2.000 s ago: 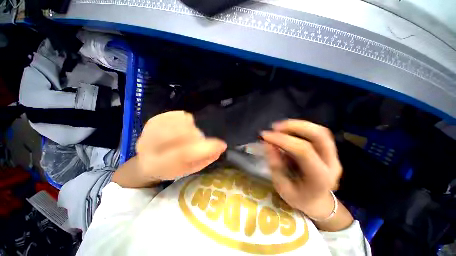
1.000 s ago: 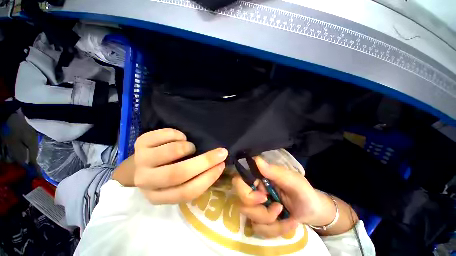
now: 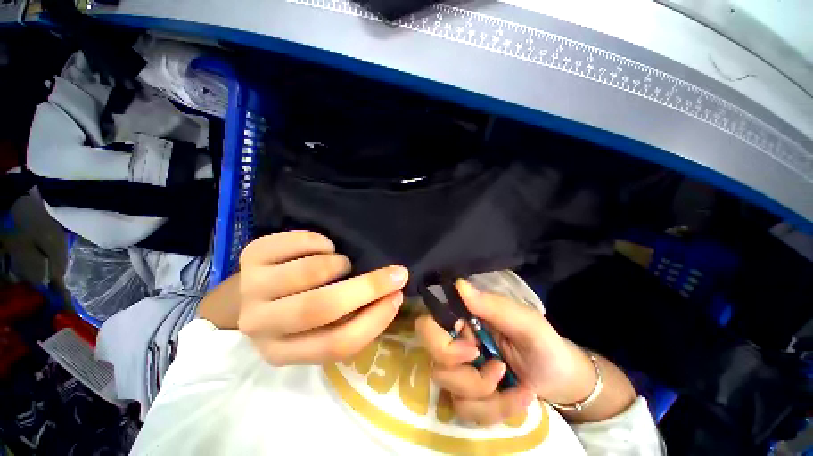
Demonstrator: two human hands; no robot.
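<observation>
A black garment (image 3: 383, 218) lies spread over the lap, below the table edge. My left hand (image 3: 316, 298) pinches its near edge between thumb and fingertips. My right hand (image 3: 499, 352) holds dark thread snips (image 3: 472, 329) with a bluish handle. The snips' blades point up and left at the garment edge, close to my left fingertips. Whether the blades touch the cloth is not clear. A small white mark shows on the black cloth.
The pale, blue-edged table (image 3: 499, 67) with a printed ruler scale crosses the top. A blue basket wall (image 3: 234, 169) stands at the left, beside grey and black pieces (image 3: 89, 191) and a clear plastic bag (image 3: 107, 280). Another blue basket (image 3: 686, 267) shows at the right.
Two seconds ago both hands were blurred and slightly farther apart. Since then the snips have come into view in my right hand at the edge. In the last second the hands have barely moved.
</observation>
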